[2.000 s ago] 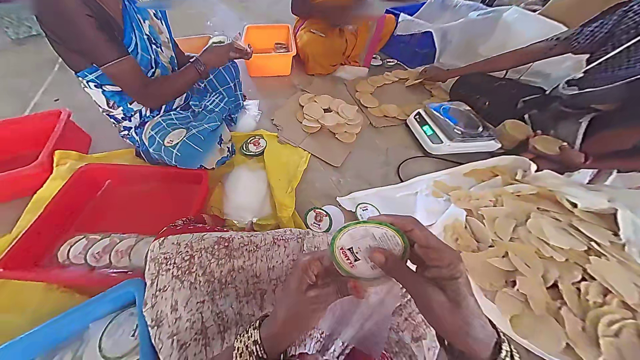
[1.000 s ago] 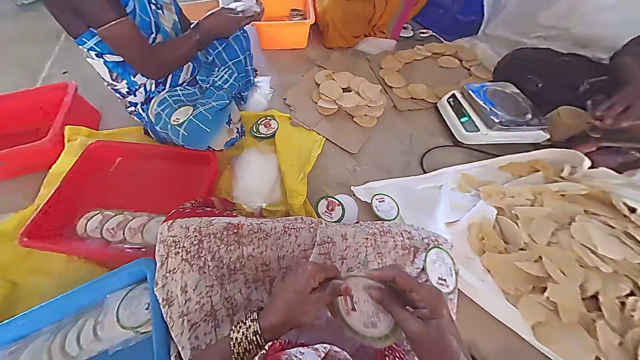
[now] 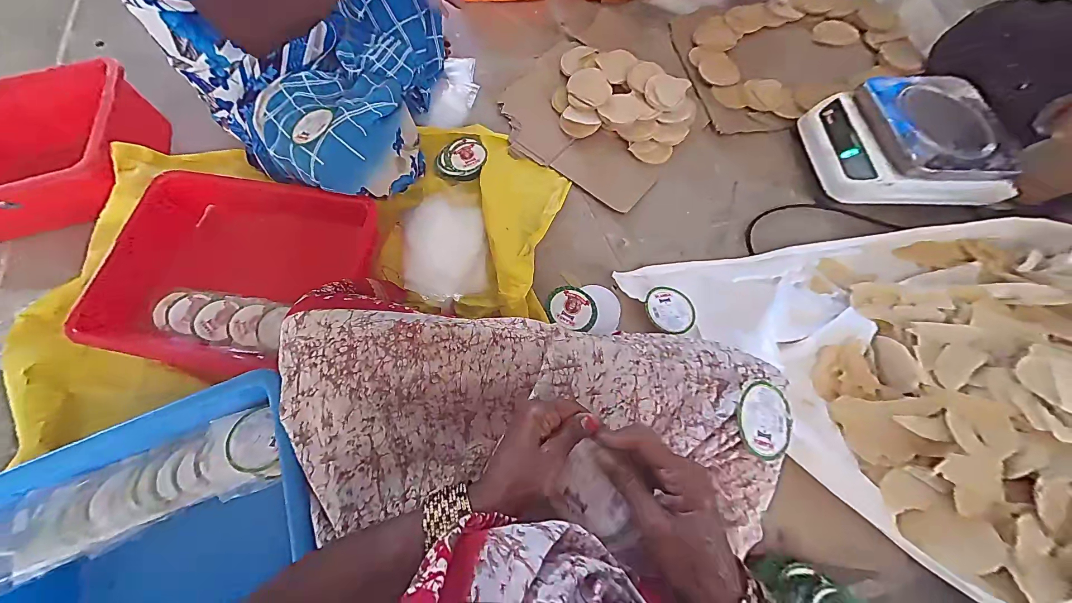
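Observation:
Over my lap, my left hand (image 3: 532, 456) and my right hand (image 3: 670, 494) both hold a clear plastic packet (image 3: 596, 494), their fingertips pinching its upper end. My fingers hide much of the packet, and its contents are blurred. On the patterned cloth (image 3: 419, 385) over my lap, a round printed label (image 3: 765, 420) with a green rim lies right of my hands. Beyond my knees are another round label (image 3: 670, 310) and a label with a red print (image 3: 573, 308). A stack of round labels (image 3: 461, 158) lies on a yellow plastic sheet (image 3: 528, 193).
A blue crate (image 3: 251, 519) and a red tray (image 3: 276, 226) at left hold packed discs. Thin tan discs (image 3: 963, 368) heap on a white sheet at right. A digital scale (image 3: 846, 159), disc piles on cardboard (image 3: 620, 180) and a person's patterned clothing (image 3: 335, 126) are beyond.
Two seconds ago my hands held up a round green-rimmed label. Now they are lower over my lap, pinching the plastic packet's top. The view has tilted down.

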